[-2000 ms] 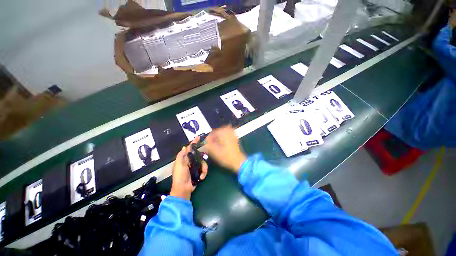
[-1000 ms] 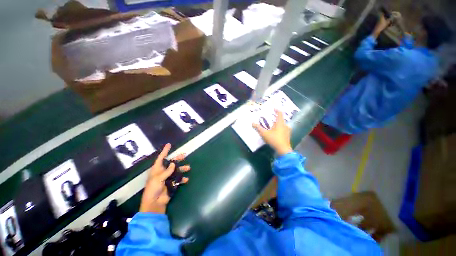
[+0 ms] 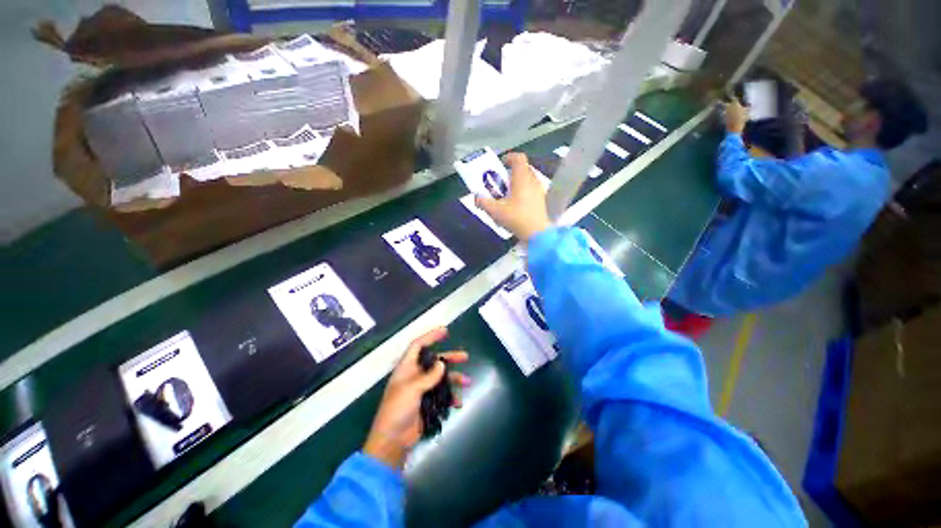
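Note:
My right hand (image 3: 523,199) holds a white leaflet (image 3: 481,173) with a black ring picture over the conveyor's far half, above another white leaflet lying on a black box. My left hand (image 3: 411,402) holds a black coiled cable (image 3: 434,390) over the green bench, just in front of the near rail. Black boxes (image 3: 248,345) lie in a row on the belt. Leaflets with black cable bundles on them (image 3: 321,312) lie along the row. A manual stack (image 3: 521,322) lies on the bench, partly hidden by my right sleeve.
A torn carton of packed leaflets (image 3: 382,155) stands beyond the belt, with white plastic bags (image 3: 552,64) beside it. A slanting metal post (image 3: 611,103) rises by the near rail (image 3: 341,393). Another person in blue (image 3: 795,222) works at the right. A brown carton (image 3: 896,413) is at the right edge.
My right hand has moved from the manual stack out over the conveyor, now with a leaflet. My left hand still holds the cable. The view has shifted, and the cable pile has mostly left it.

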